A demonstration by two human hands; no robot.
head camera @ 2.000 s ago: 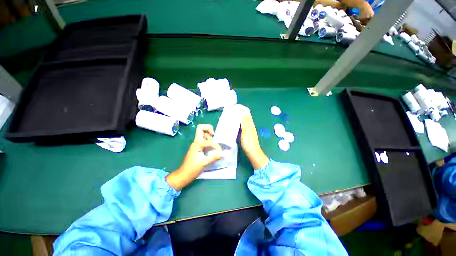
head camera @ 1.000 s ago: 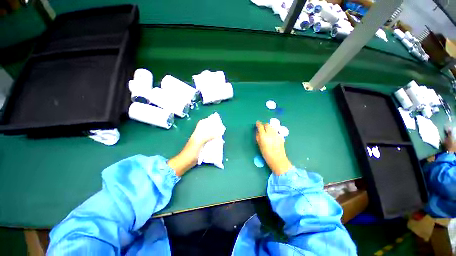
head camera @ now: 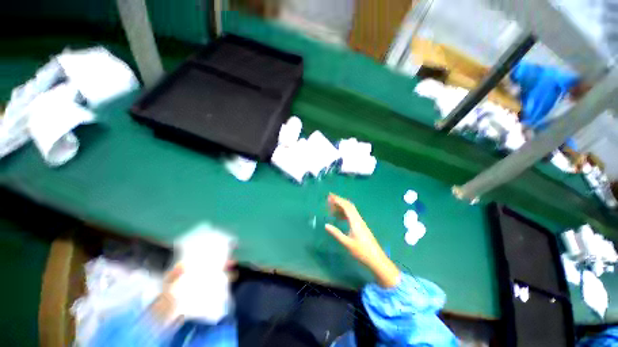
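Observation:
My left hand [head camera: 165, 298] is blurred at the lower left, below the bench edge, and holds a white wrapped unit [head camera: 202, 271] near an open carton of white pieces [head camera: 105, 298]. Part of the hand is hidden by the bundle. My right hand [head camera: 356, 237] is over the green bench [head camera: 271, 217], thumb and fingers apart, with nothing in it. White cylindrical units [head camera: 305, 156] lie in a group beyond it. Round white discs [head camera: 411, 219] lie to its right, with a dark blue disc [head camera: 420, 207] beside them.
Stacked black trays [head camera: 217, 101] stand at the back left, with white sheets [head camera: 95, 78] at the far left. A divided black tray [head camera: 532, 257] is at right, near more white units [head camera: 586, 247]. Slanted metal posts [head camera: 525, 152] rise beyond the bench. A person in blue [head camera: 539, 88] is at the upper right.
The view has swung left and tilted. My left hand has carried the white bundle from the bench to the lower left, past the edge. My right hand has left the discs, its fingers now spread.

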